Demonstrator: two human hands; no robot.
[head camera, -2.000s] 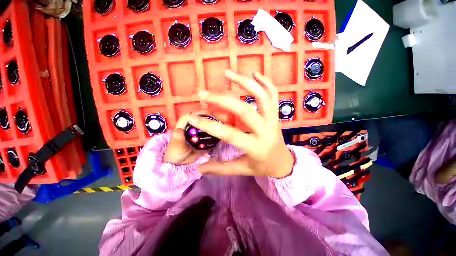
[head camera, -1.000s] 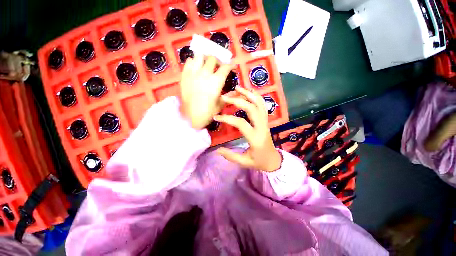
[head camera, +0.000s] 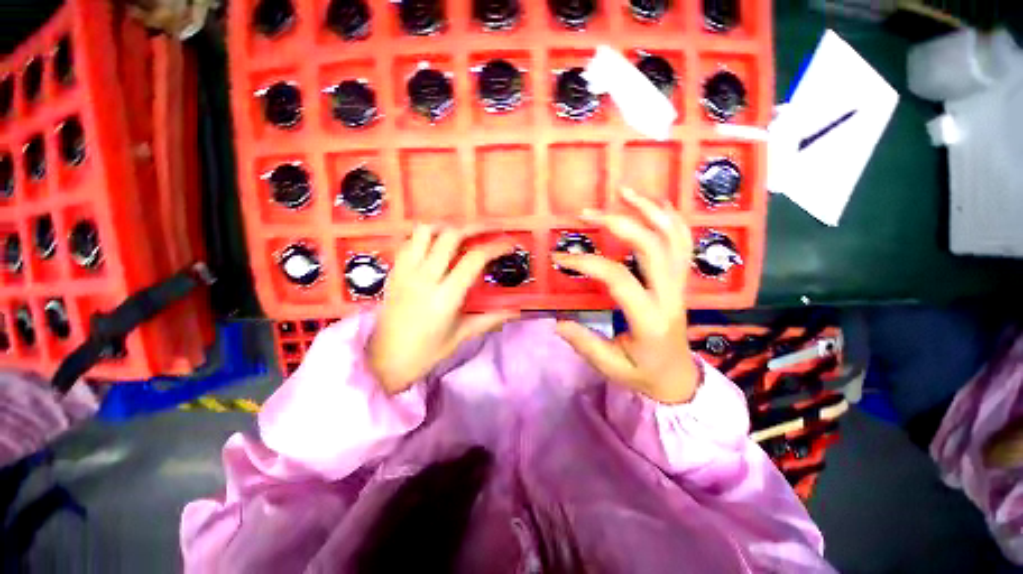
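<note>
The red-orange foam tray (head camera: 514, 179) lies in front of me, with round strapless watch bodies in many square pockets. My left hand (head camera: 421, 314) is over its front edge, fingers spread, fingertips at a dark watch body (head camera: 508, 267) in a front-row pocket; whether they touch it is unclear. My right hand (head camera: 648, 308) is open, its fingers over the neighbouring front-row watch body (head camera: 574, 249) and partly hiding another. Several pockets in the row behind are empty. A white wiping cloth (head camera: 635, 94) lies across the tray's back right part.
Stacked trays (head camera: 118, 168) and a black strapped watch (head camera: 129, 320) are at left. A paper sheet (head camera: 836, 129) with a pen (head camera: 828, 130) lies right of the tray, beyond it a white box (head camera: 987, 168). A lower tray (head camera: 785, 392) holds dark straps. Other people's sleeves show at both sides.
The lit watch body held two seconds ago is no longer in my hands. My left hand has moved from the cloth to the front row. The view has turned and shifted; the whole tray sits straighter.
</note>
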